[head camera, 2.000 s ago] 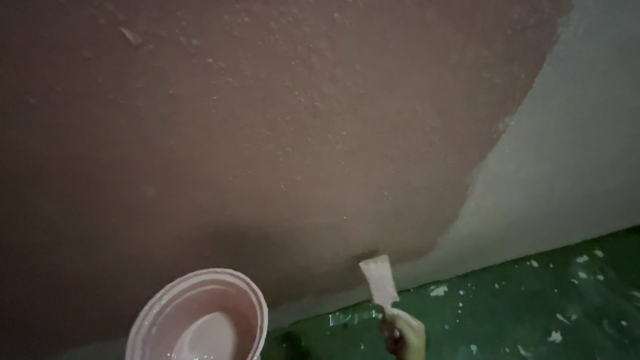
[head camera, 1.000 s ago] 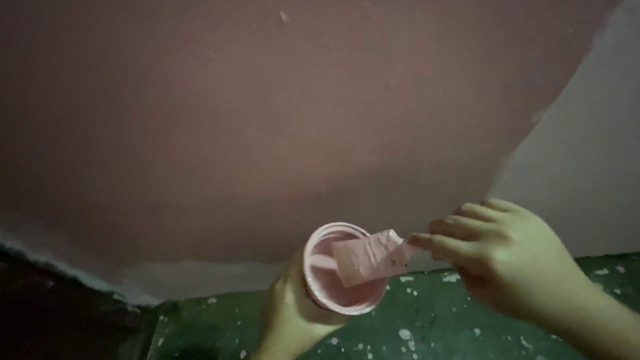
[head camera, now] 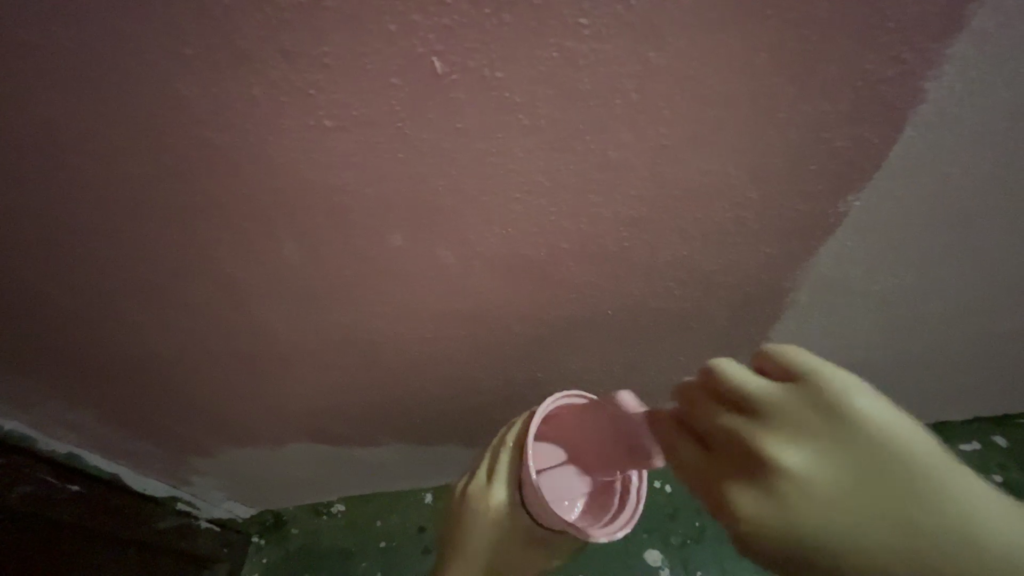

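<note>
At the lower middle, my left hand [head camera: 500, 500] is wrapped around the side of a pink plastic tub [head camera: 628, 528]. Pink paint [head camera: 564, 488] lies inside it, wet and shiny. From the right, my right hand [head camera: 768, 440] grips a paintbrush [head camera: 616, 436] coated in pink, its head over the mouth of the tub. The brush is blurred, and my fingers cover its handle. Whether the bristles touch the paint I cannot tell.
A wall with rough pink paint [head camera: 480, 224] fills most of the view. Its right part is a grey unpainted area [head camera: 936, 264], and a pale strip [head camera: 336, 472] runs along its foot. Below is a green floor [head camera: 360, 528] with white specks. A dark surface [head camera: 96, 512] lies at the lower left.
Two seconds ago the brush was at the foot of the wall; by one second ago it was at the tub. Since then it has stayed over the tub, and its angle has changed.
</note>
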